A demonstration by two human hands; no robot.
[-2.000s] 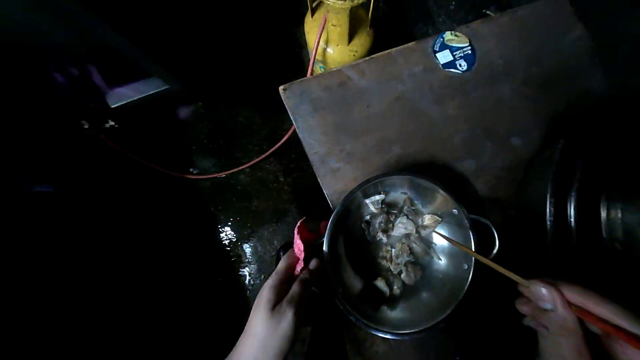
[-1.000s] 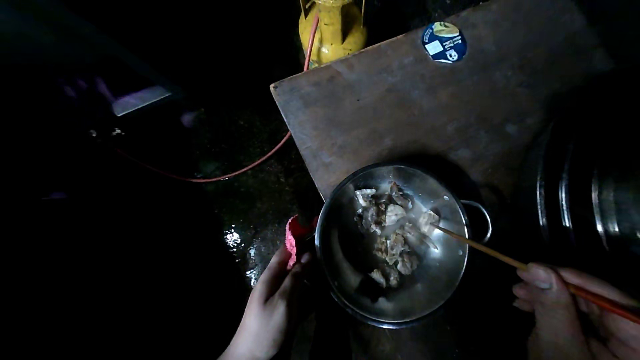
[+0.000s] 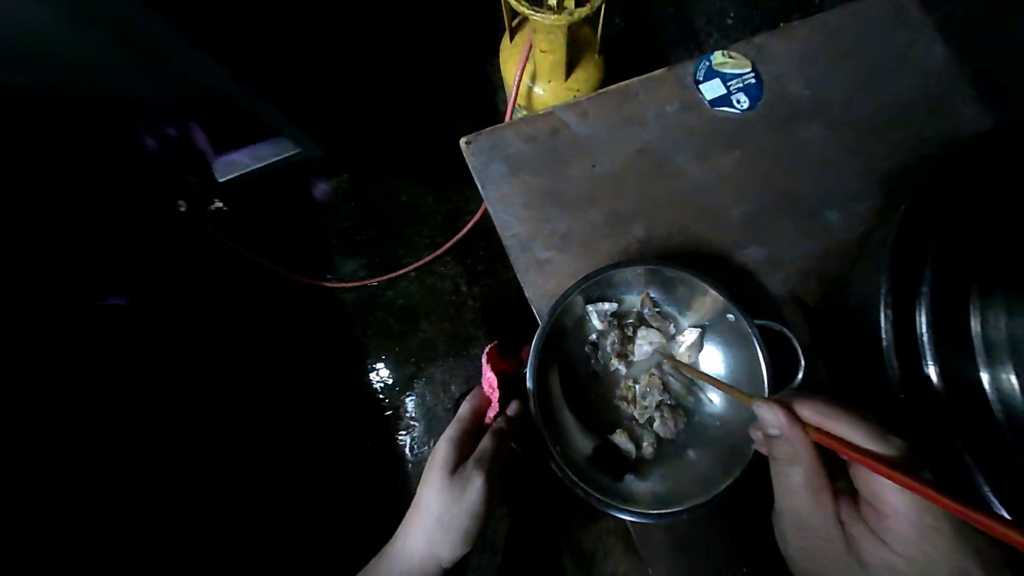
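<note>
A round stainless steel pan [image 3: 720,432] with a loop handle on its right holds several chunks of food [image 3: 648,400], which look like meat pieces. My right hand [image 3: 832,472] grips a pair of chopsticks [image 3: 880,466], red at the rear and wood-coloured toward the tips; whether it is one stick or two is hard to tell. Their tips touch the pieces near the middle of the pan. At the pan's left side, my left hand [image 3: 464,472] pinches a pink cloth [image 3: 490,384]; the pan's left handle is hidden in shadow there.
A brown board or tabletop [image 3: 624,184] with a round blue sticker [image 3: 728,82] lies beyond the pan. Behind it stands a yellow gas cylinder [image 3: 552,68] with an orange hose [image 3: 432,256] curving left. Shiny metal vessels [image 3: 928,320] stand at the right; the wet floor is dark.
The chopstick tips have moved left, from the pan's right side toward the middle of the food. My left hand stays by the pan's left side with the pink cloth.
</note>
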